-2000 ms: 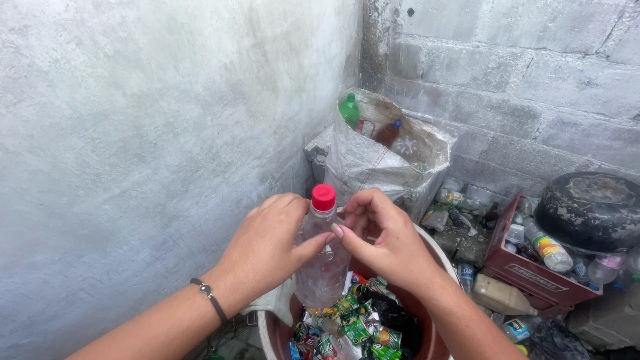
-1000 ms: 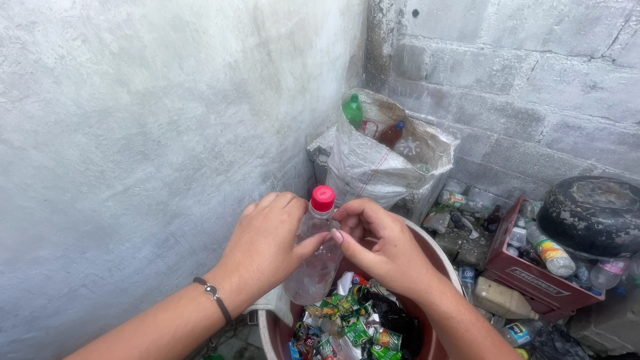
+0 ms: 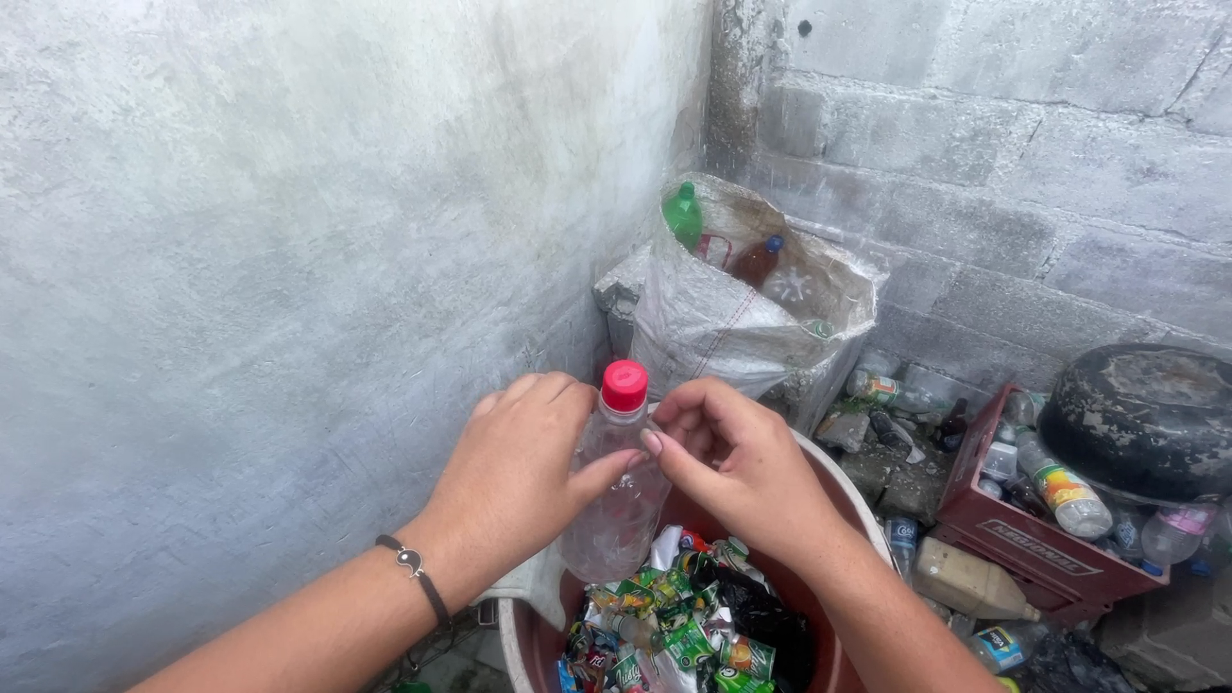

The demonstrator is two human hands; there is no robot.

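A clear plastic bottle with a red screw cap stands nearly upright between my hands. My left hand is wrapped round its left side, with the thumb across the front; a black cord bracelet circles that wrist. On the bottle's right, my right hand has its fingers curled and its thumb and fingertips at the upper side of the bottle; whether they pinch anything is unclear. Beneath the bottle is a reddish-brown bin with a pale rim, holding crumpled labels and wrappers and black plastic.
Behind the bin stands a white woven sack with a green bottle and a brown bottle. At right, a red crate of bottles sits beside a blackened round metal vessel. A plastered wall borders the left.
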